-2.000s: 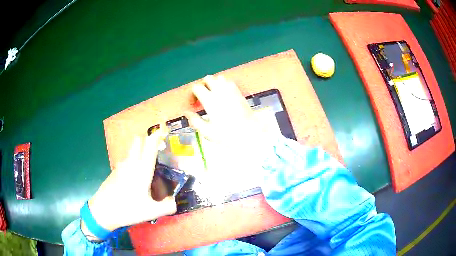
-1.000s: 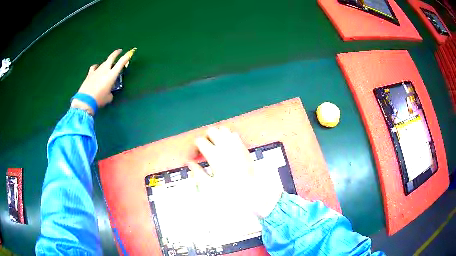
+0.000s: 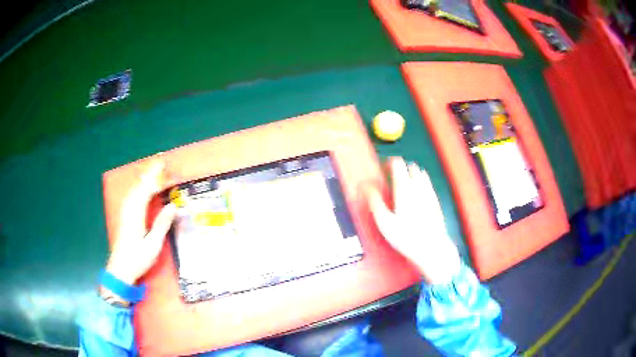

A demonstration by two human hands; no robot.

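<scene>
An opened tablet [image 3: 279,223] with a bright white inside and a black edge lies on a red-orange foam tray [image 3: 237,328]. My left hand [image 3: 143,226] is at the tablet's left edge, its thumb by the upper left corner. A small bit of yellow shows near its fingertips, blurred. My right hand [image 3: 411,216] is over the tray's right edge, fingers apart, off the tablet, with nothing seen in it. A small dark board [image 3: 110,88] with a pale edge lies alone on the green surface [image 3: 230,42] at the upper left.
A yellow ball [image 3: 388,125] sits between my tray and a second foam tray [image 3: 418,104] with an opened tablet [image 3: 505,167]. More trays with units lie at the top right, beside red stacked pads [image 3: 593,118]. A grey floor with a yellow line is at the lower right.
My left hand has let go of the dark board on the green surface and come back to the tablet's left edge. My right hand has moved off the tablet to the right. The view has shifted.
</scene>
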